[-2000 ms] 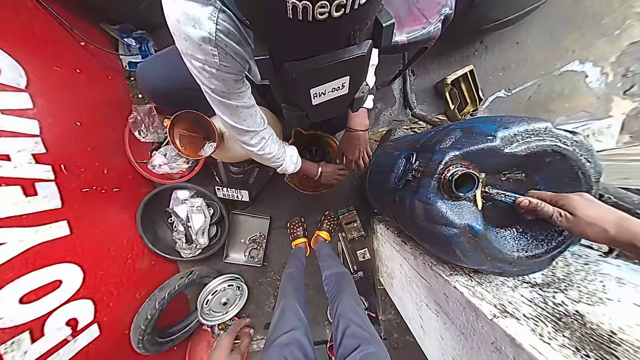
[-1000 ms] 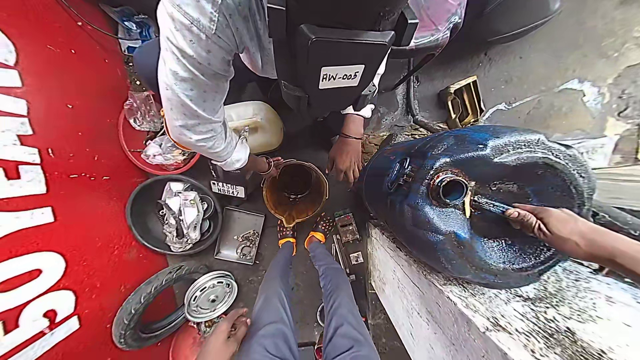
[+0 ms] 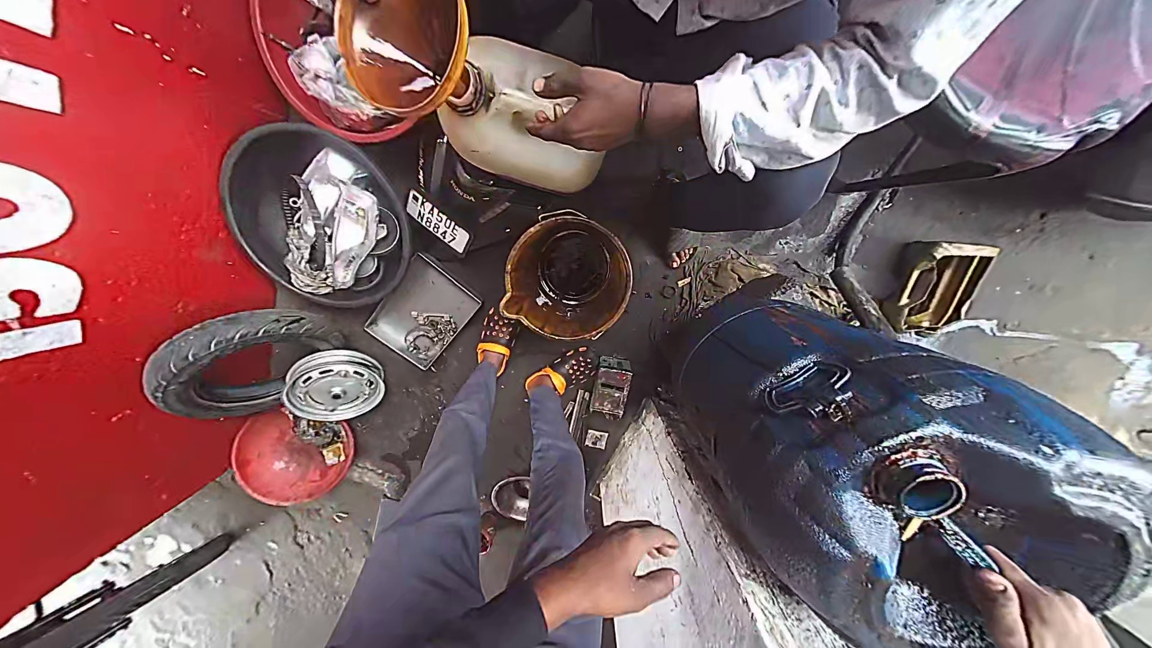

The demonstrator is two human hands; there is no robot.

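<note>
My right hand point(image 3: 1035, 603) grips the handle of a tool point(image 3: 967, 543) whose far end lies at the round neck opening point(image 3: 931, 490) of a blue, oil-stained drum lying on its side point(image 3: 810, 504). What the tool's tip is like cannot be told. My left hand point(image 3: 616, 571) hangs over my legs near the white ledge point(image 3: 666, 504), fingers apart and holding nothing. Beyond my feet sits an amber plastic jug or bucket point(image 3: 569, 274) with dark liquid inside. Across from me, a person's hand point(image 3: 589, 108) holds a cream jerrycan point(image 3: 517, 144) with an orange funnel point(image 3: 402, 49) at its mouth.
A black basin point(image 3: 238, 211) holds metal parts. Near it are a metal tray point(image 3: 387, 315), a tyre point(image 3: 166, 369), a wheel rim point(image 3: 333, 385) and a red bowl point(image 3: 288, 463). A yellow crate-like container point(image 3: 940, 283) lies beyond the drum. Small tools lie near my feet.
The other person's hand has left the amber container and now holds the jerrycan by the funnel. My left hand has moved right, from beside my legs to over them. My view has shifted.
</note>
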